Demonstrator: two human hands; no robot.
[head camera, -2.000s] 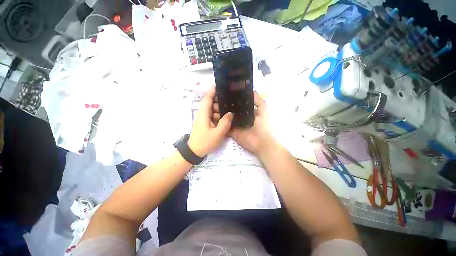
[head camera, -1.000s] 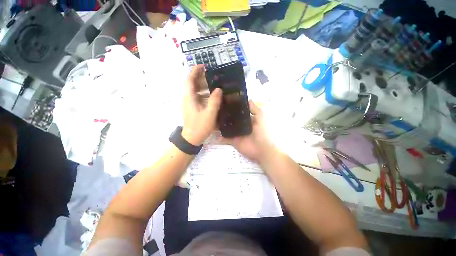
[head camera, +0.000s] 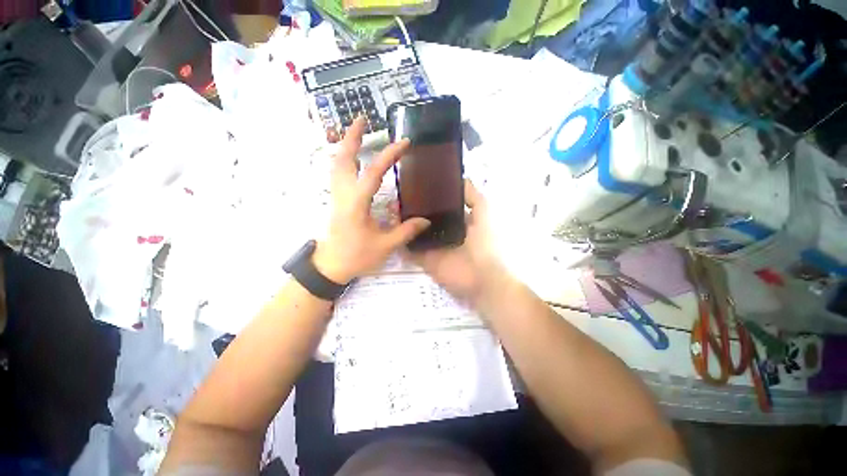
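Note:
A black smartphone (head camera: 429, 177) is held upright in the middle of the view, its screen dim and reddish. My right hand (head camera: 464, 256) holds it from below and behind; its fingers are mostly hidden by the phone. My left hand (head camera: 364, 209) is at the phone's left side with fingers spread, the thumb over the lower screen and the index fingertip at the upper left of the screen. A handwritten paper sheet (head camera: 418, 372) lies below the hands. A calculator (head camera: 358, 82) lies behind the phone, partly covered by it.
White fabric with red print (head camera: 186, 204) is heaped at left. The sewing machine (head camera: 641, 167) stands at right. Blue snips (head camera: 641, 321) and orange-handled shears (head camera: 713, 349) lie on the right side. Yellow-green items (head camera: 385, 7) lie behind the calculator.
My left fingers have spread and shifted from gripping the phone's side to over its screen. The phone now stands more upright, and its screen has changed from dark to a reddish display.

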